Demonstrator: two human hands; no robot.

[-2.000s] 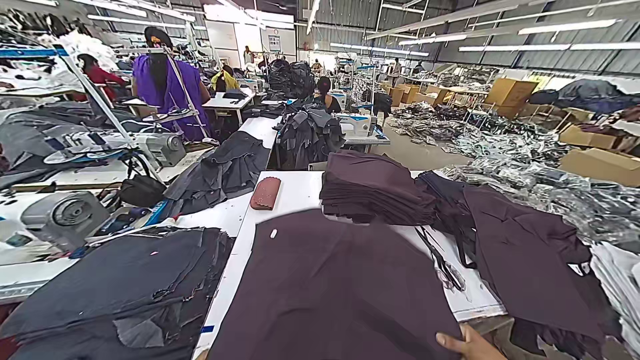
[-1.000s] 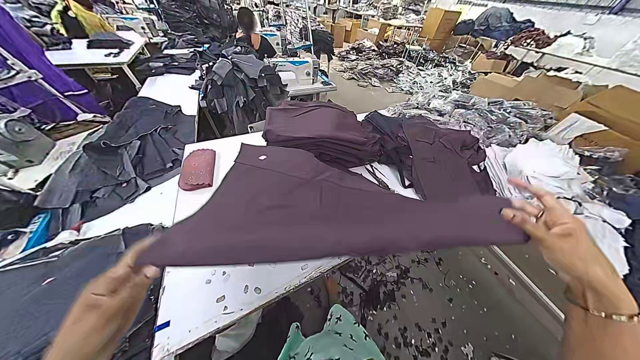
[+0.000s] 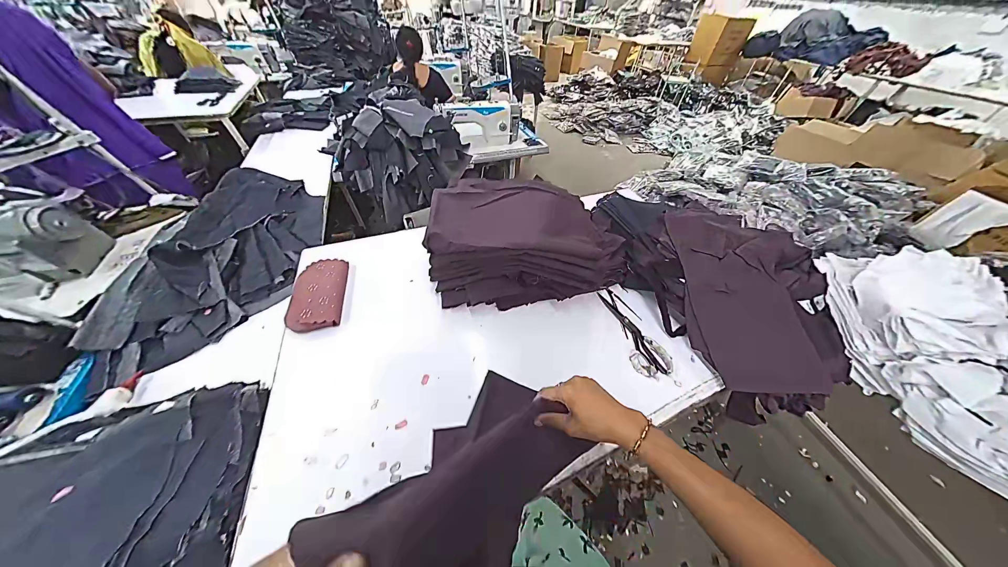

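A dark maroon fabric piece [image 3: 441, 496] slants over the near part of the white table [image 3: 378, 354], partly folded. My right hand [image 3: 587, 409] pinches its upper right corner between thumb and fingers. At the bottom edge my left hand [image 3: 346, 559] holds the piece's lower left end; most of that hand is out of view. Beyond the cloth lies a stack of folded maroon fabric pieces [image 3: 520, 236]. A reddish patterned pouch or case [image 3: 317, 294] rests to the left of the stack. Dark cords [image 3: 638, 331] lie to its right, beside more maroon pieces [image 3: 748, 299] draped over the table edge.
Dark grey fabric pieces [image 3: 134, 480] lie at the left. White cloth [image 3: 929, 339] is piled at the right, below plastic-wrapped packs [image 3: 772, 189] and cardboard boxes [image 3: 874, 150]. Sewing machines [image 3: 484, 124] and a person in black [image 3: 421, 75] are farther back. Scraps litter the floor.
The maroon piece, stretched wide between both hands a second ago, is now lower, bunched and partly folded. My right hand has come inward to the left; my left hand has dropped to the bottom edge.
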